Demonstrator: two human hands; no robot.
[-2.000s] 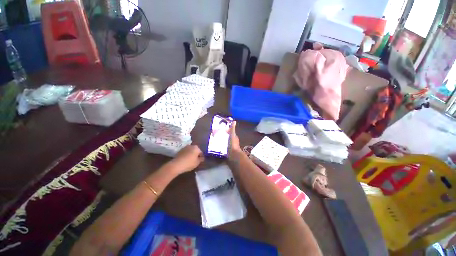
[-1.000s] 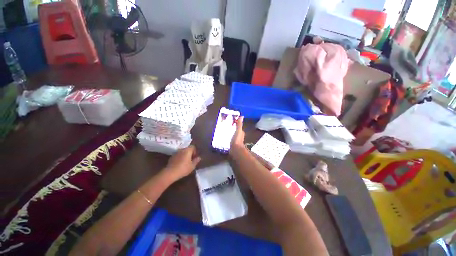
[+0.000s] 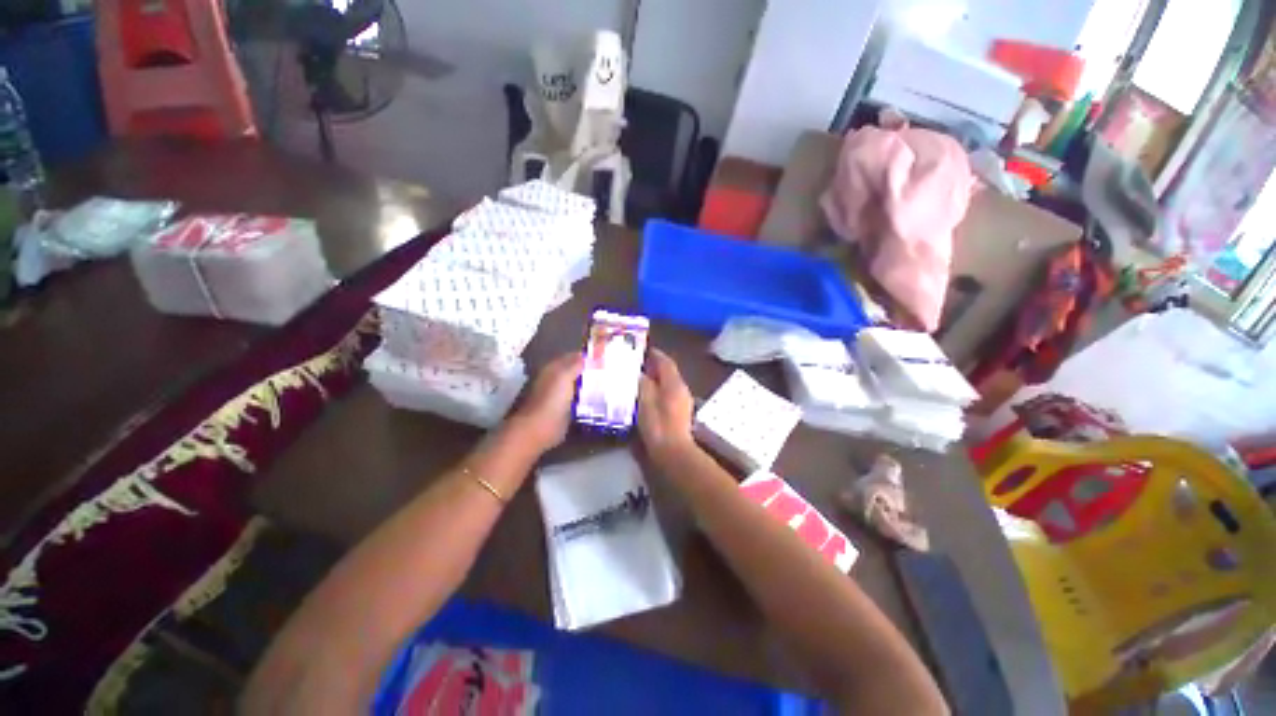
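Observation:
A smartphone (image 3: 612,372) with a bright screen is held upright between both hands above the table. My left hand (image 3: 551,406) grips its left edge. My right hand (image 3: 665,403) grips its right edge. A flat pile of clear plastic pouches (image 3: 607,543) with black print lies just below the phone. A red-and-white card pile (image 3: 800,520) lies to the right, partly behind my right forearm, with a small white dotted stack (image 3: 747,420) behind it. The near blue tray (image 3: 616,671) holds filled pouches (image 3: 469,683) with red showing through.
Tall white dotted stacks (image 3: 469,287) stand left of the phone. A far blue tray (image 3: 749,284) and white bundles (image 3: 875,385) are at the back. A beige bundle (image 3: 884,501) and dark slab (image 3: 952,623) lie right. A tied bundle (image 3: 232,266) is on the left table.
My left hand has moved from beside the white stacks to the phone's left edge. The phone was in my right hand alone before and is now held by both.

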